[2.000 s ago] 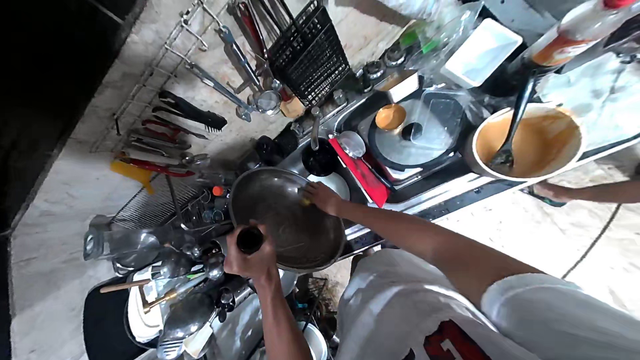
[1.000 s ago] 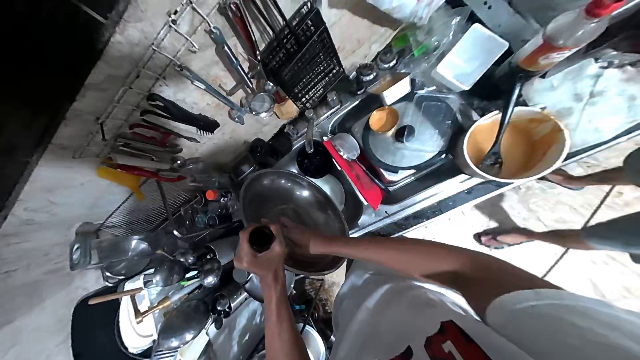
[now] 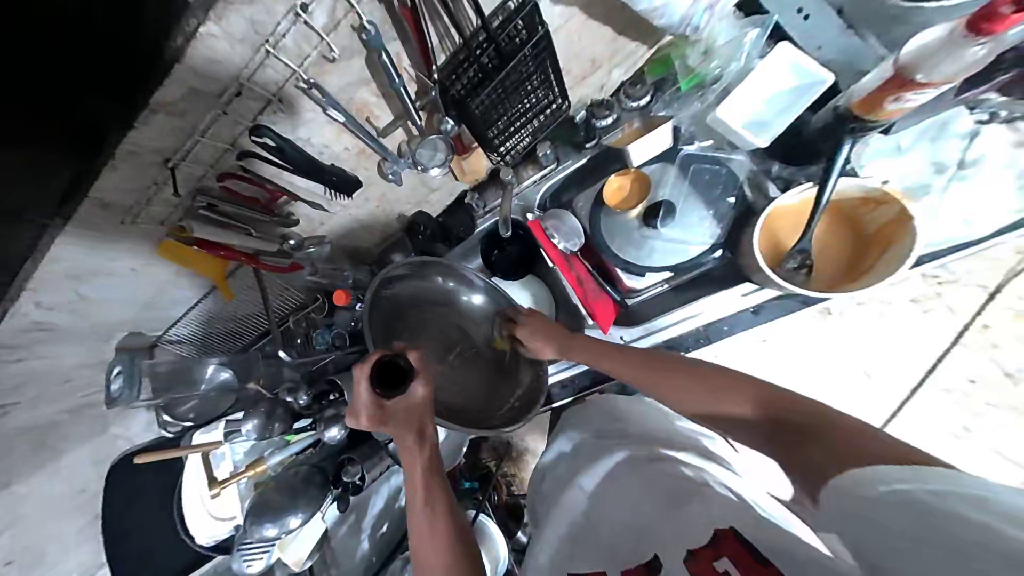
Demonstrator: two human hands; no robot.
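A large metal wok point(image 3: 448, 352) is tilted over the sink's left part, its inside facing the camera. My left hand point(image 3: 392, 392) is closed round the wok's dark tubular handle point(image 3: 393, 375), whose end points up at the camera. Against the wok's inner right side, my right hand point(image 3: 534, 334) holds a small yellowish scrubbing pad point(image 3: 502, 339), mostly hidden by the fingers. Behind the wok, below the faucet point(image 3: 506, 200), sit a dark cup point(image 3: 510, 252) and a pale round dish point(image 3: 528, 297), partly covered by it.
Right of the sink stand a glass lid point(image 3: 688, 228) with an orange bowl point(image 3: 626, 190) and a pot of orange-brown liquid point(image 3: 872, 232) with a ladle. A red-handled utensil point(image 3: 588, 292) lies nearby. Washed utensils, a strainer and a wire rack point(image 3: 232, 320) crowd the left. Tools hang on the wall.
My right hand has moved from the wok's middle, near the handle, to its right inner side. My left hand keeps its hold. The person's legs at the right have left the view.
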